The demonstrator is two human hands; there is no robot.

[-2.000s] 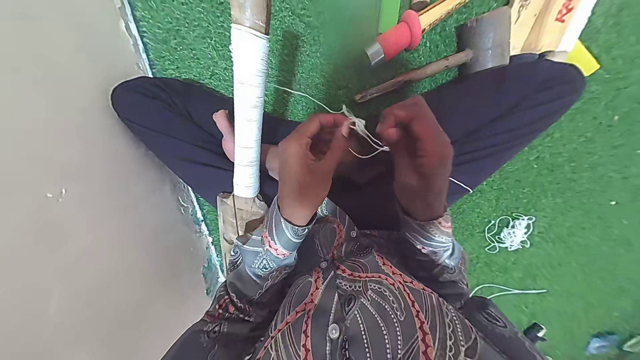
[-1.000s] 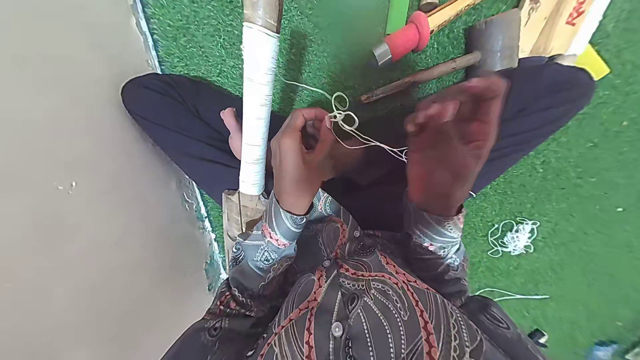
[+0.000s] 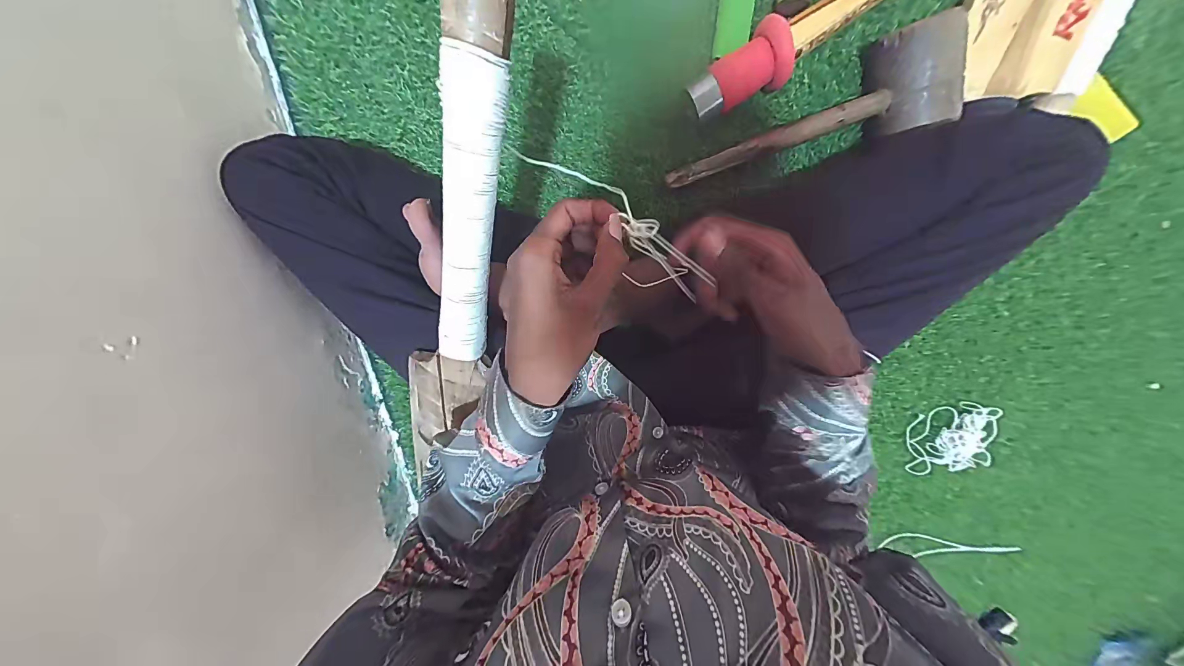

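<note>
A looped, tangled length of pale string (image 3: 647, 242) is pinched between the thumb and forefinger of my left hand (image 3: 564, 296). My right hand (image 3: 758, 277), blurred, is at the right ends of the loops; its fingertips are curled against the strands, and whether they grip them is unclear. One strand runs up and left from the tangle toward a cricket bat's handle (image 3: 470, 199), bound in white string. The bat handle stands to the left of my left hand, and its wooden shoulder (image 3: 439, 398) shows below, partly behind my sleeve.
A wooden mallet (image 3: 916, 74) and a tool with a red grip (image 3: 745, 76) lie on green artificial turf beyond my right leg. More bat wood (image 3: 1017, 46) is at the upper right. A heap of white string (image 3: 957, 439) lies at right. A pale wall (image 3: 139, 324) borders the left.
My right hand, raised with fingers spread one second ago, has come down and in to the string. The open loops above my left hand are now bunched together.
</note>
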